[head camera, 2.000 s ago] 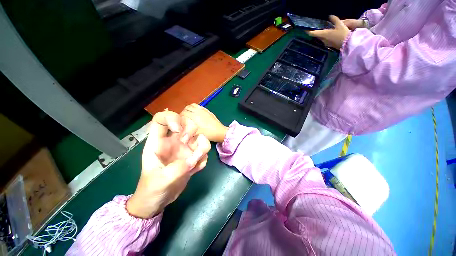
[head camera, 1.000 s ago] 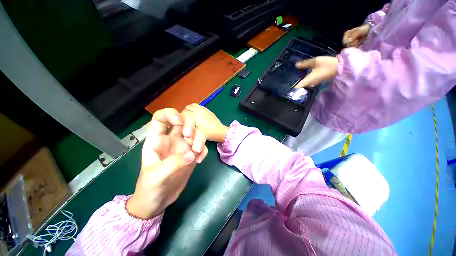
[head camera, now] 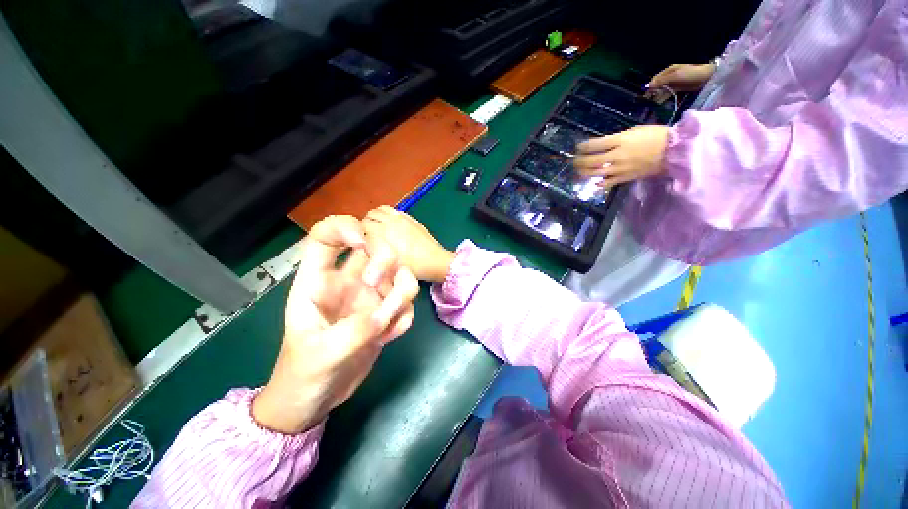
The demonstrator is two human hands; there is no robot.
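Note:
My left hand [head camera: 339,323] is raised over the green bench, palm up, with fingers loosely curled and nothing visible in it. My right hand [head camera: 403,244] is just behind it, near the blue pen [head camera: 422,192]; its fingers are partly hidden by my left hand. The black phone tray [head camera: 525,240] lies beyond my hands to the right. A phone [head camera: 543,211] with a bright reflection lies in its nearest pocket, and more phones fill the pockets behind. Another person's hand [head camera: 627,156] is over the tray.
An orange-brown board [head camera: 398,164] lies at the bench's back edge, with a small black part [head camera: 469,179] beside it. A grey post [head camera: 119,189] stands at left. A coiled white earphone cable [head camera: 112,459] and clear plastic box [head camera: 38,418] are lower left. The other person stands at right.
The other person's hands have put a phone into the tray's nearest pocket, which was empty. One hand is now over the middle phones, the other at the tray's far end. My hands have barely moved.

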